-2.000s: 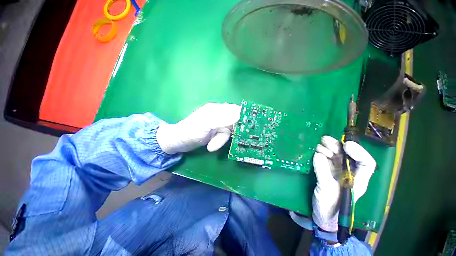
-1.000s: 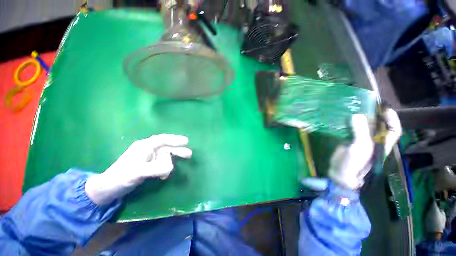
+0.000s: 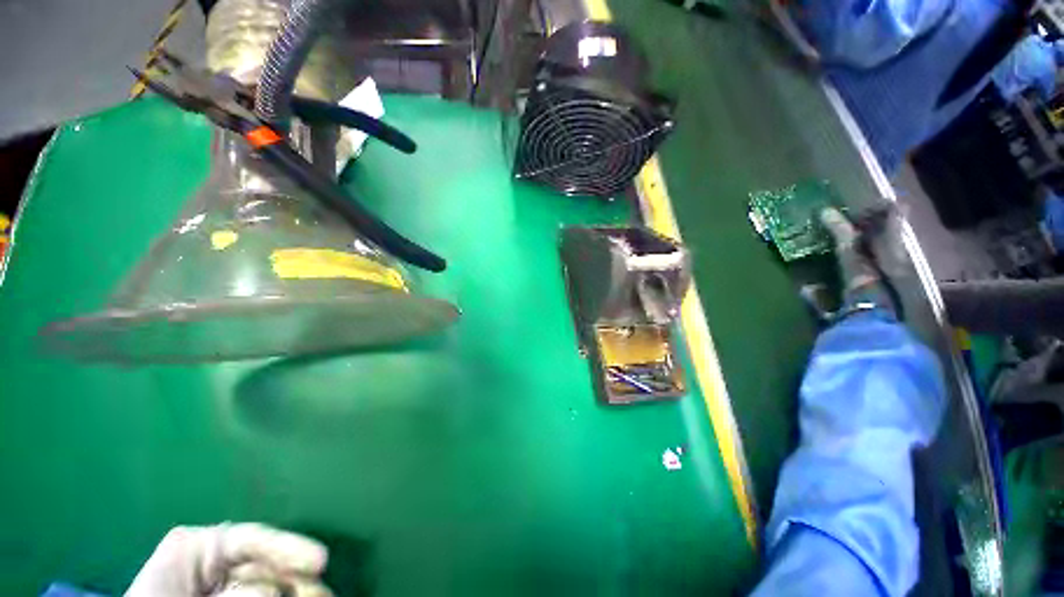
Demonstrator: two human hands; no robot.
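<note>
The green circuit board (image 3: 799,219) is over the dark green conveyor at the right, small in view. My right hand (image 3: 861,262), gloved and dim, is stretched far out, with its fingers on the board's right end. A dark shape beside the fingers is too unclear to name. My left hand (image 3: 239,564), white-gloved, is at the bottom left, cut off by the lower edge with its fingers curled. I cannot see whether anything is in it. The soldering iron is not clearly visible.
The clear fume hood (image 3: 263,286) hangs over the green mat (image 3: 467,466), with black-handled cutters (image 3: 333,198) on its duct. The fan (image 3: 589,140), iron stand (image 3: 624,280) and its yellow sponge (image 3: 634,345) line the mat's right side. A person's blue sleeve (image 3: 863,26) shows beyond the conveyor (image 3: 747,315).
The view has swung right. My right hand has carried the board from over the mat out over the conveyor. My left hand let go of the board and now sits low in view, fingers more curled.
</note>
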